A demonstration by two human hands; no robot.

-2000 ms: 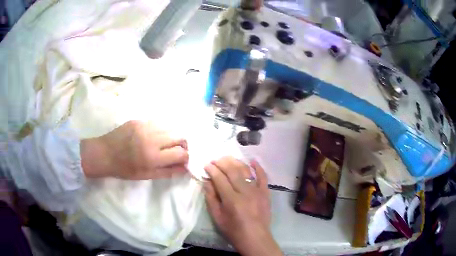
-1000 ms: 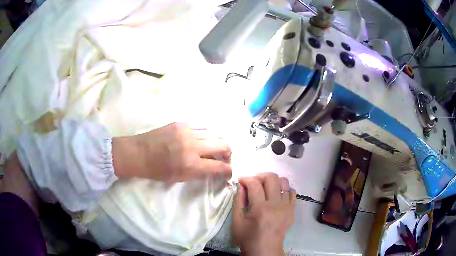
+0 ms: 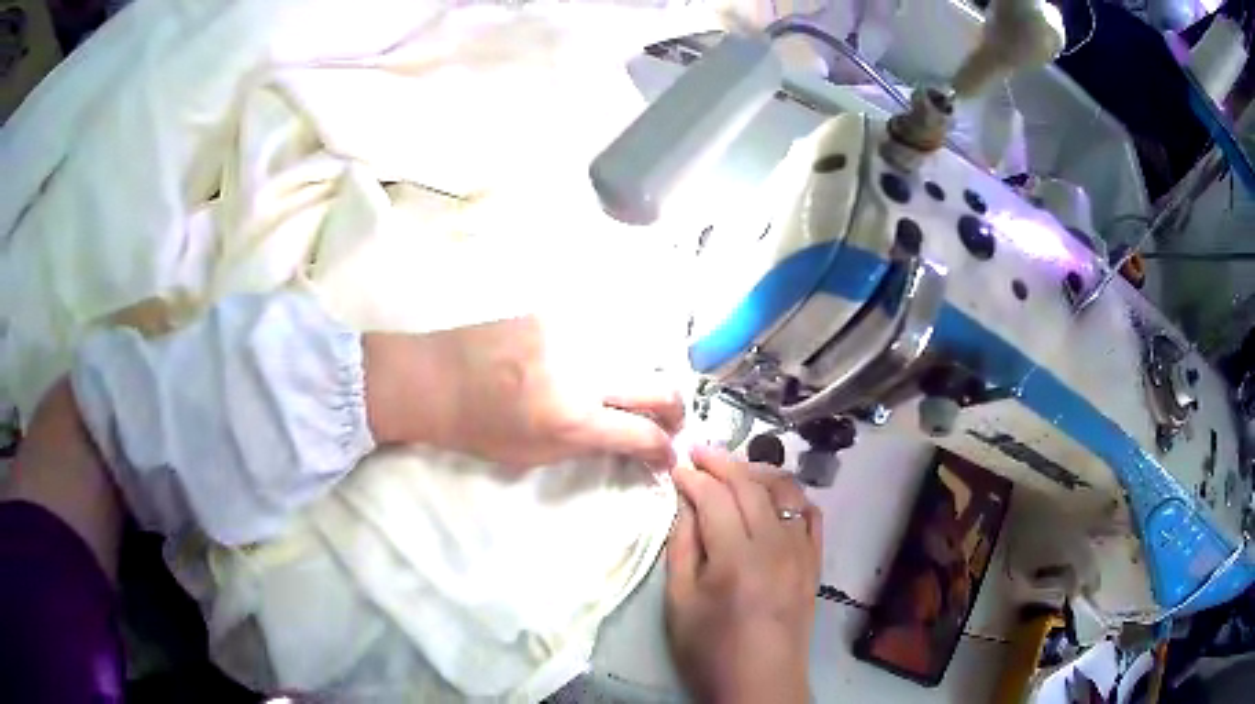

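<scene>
Cream garment fabric [image 3: 468,550] lies heaped left of the sewing machine and hangs over the front edge. My left hand [image 3: 537,399] lies palm down on it, its fingertips pinching the cloth edge just in front of the needle area. My right hand [image 3: 743,530], with a ring, pinches the same edge, its fingertips touching or nearly touching the left ones. The presser foot area [image 3: 730,399] sits just behind the fingertips, under the head of the white and blue machine [image 3: 826,296]. The needle and the cloth there are washed out by glare.
A grey lamp [image 3: 688,124] hangs left of the machine head. A smartphone [image 3: 936,564] lies on the bed right of my right hand. A yellow-brown tool box [image 3: 1032,653] stands at the lower right. A clear bin [image 3: 1087,151] is behind the machine.
The view has shifted. Both hands have moved closer to the presser foot with the cloth edge still between their fingers.
</scene>
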